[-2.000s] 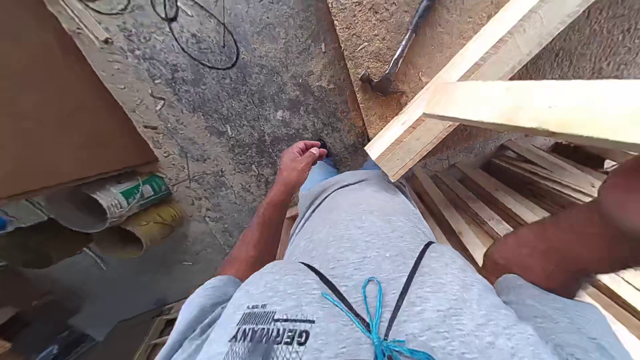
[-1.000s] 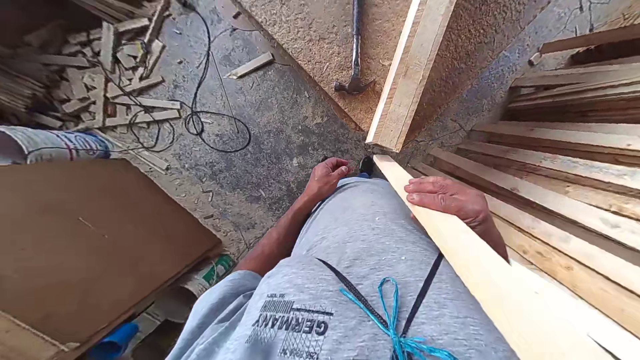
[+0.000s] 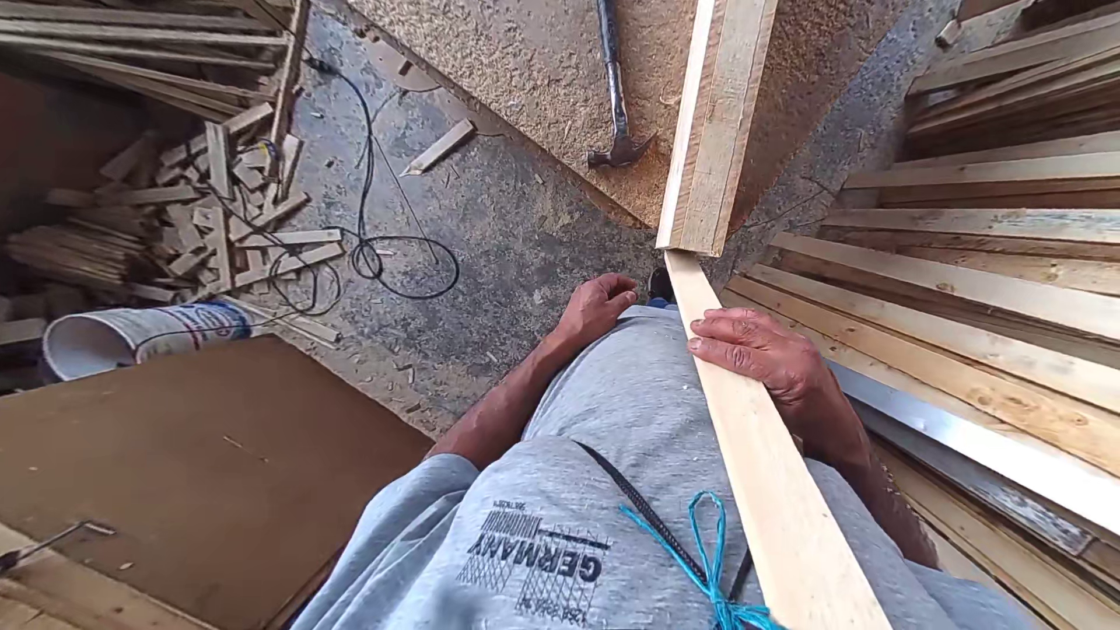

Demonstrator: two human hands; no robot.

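My right hand (image 3: 752, 350) is closed around a pale planed wooden board (image 3: 770, 472), fingers over its face and thumb hidden. The board runs from the bottom edge up beside my shirt, its far end at the near end of a squared wooden beam (image 3: 713, 131). My left hand (image 3: 599, 306) hangs by my left side with fingers curled; nothing shows in it, and its palm is hidden. A claw hammer (image 3: 619, 114) lies on a sawdust-covered sheet (image 3: 525, 96), left of the beam.
Long boards (image 3: 980, 324) are stacked at the right beside a metal bar (image 3: 980, 437). A brown panel (image 3: 192, 464) lies at lower left, near a white bucket (image 3: 96, 346). Wood offcuts (image 3: 219, 210) and a looped black cable (image 3: 367, 254) are on the floor at left.
Two seconds ago my right hand was blurred at the right edge; it now grips the board, which lies along my body rather than off to the right. The view has shifted.
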